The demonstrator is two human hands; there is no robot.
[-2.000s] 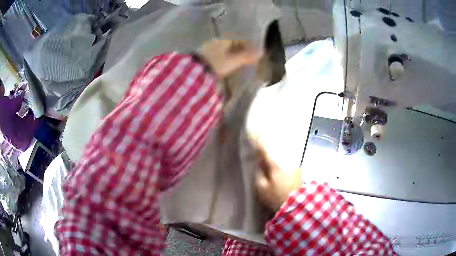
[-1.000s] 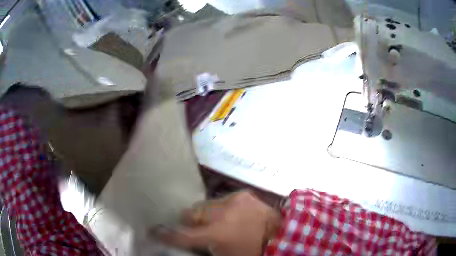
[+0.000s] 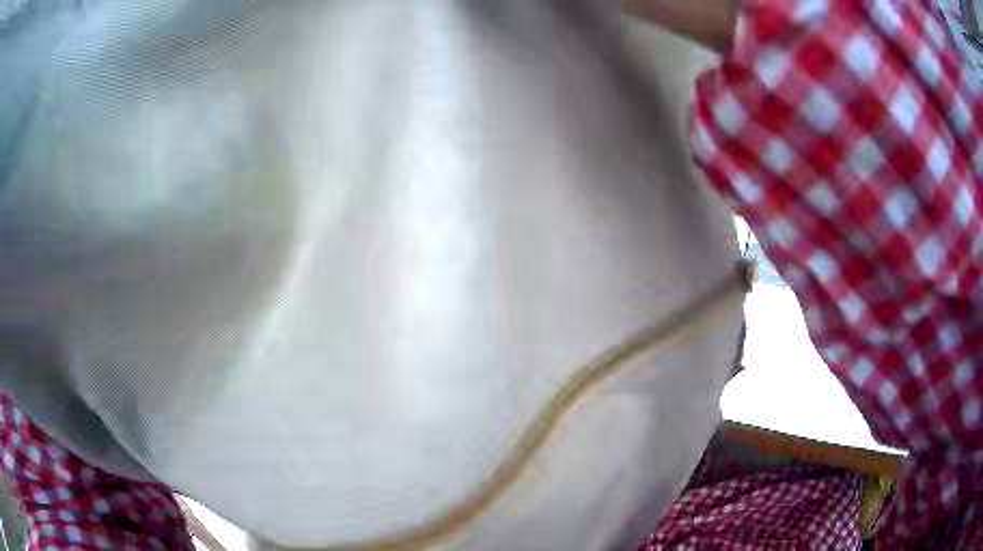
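A large beige-grey trouser panel (image 3: 431, 248) fills most of the view, raised close in front of the camera and blurred. A golden-tan seam (image 3: 561, 404) curves across its lower right. Of my right hand (image 3: 684, 19), only a small part near the wrist shows at the top edge; its fingers are hidden behind the cloth or out of the picture. My left hand is not in view; only its checked sleeve shows at the lower left.
A bright white part of the sewing table (image 3: 792, 361) shows between the panel and my right sleeve. A brown table edge (image 3: 814, 443) lies below it, above red checked cloth at the bottom right.
The cloth has come up close to the camera and hides the sewing machine and most of the table. My right arm has moved up to the upper right. My left hand has gone out of sight.
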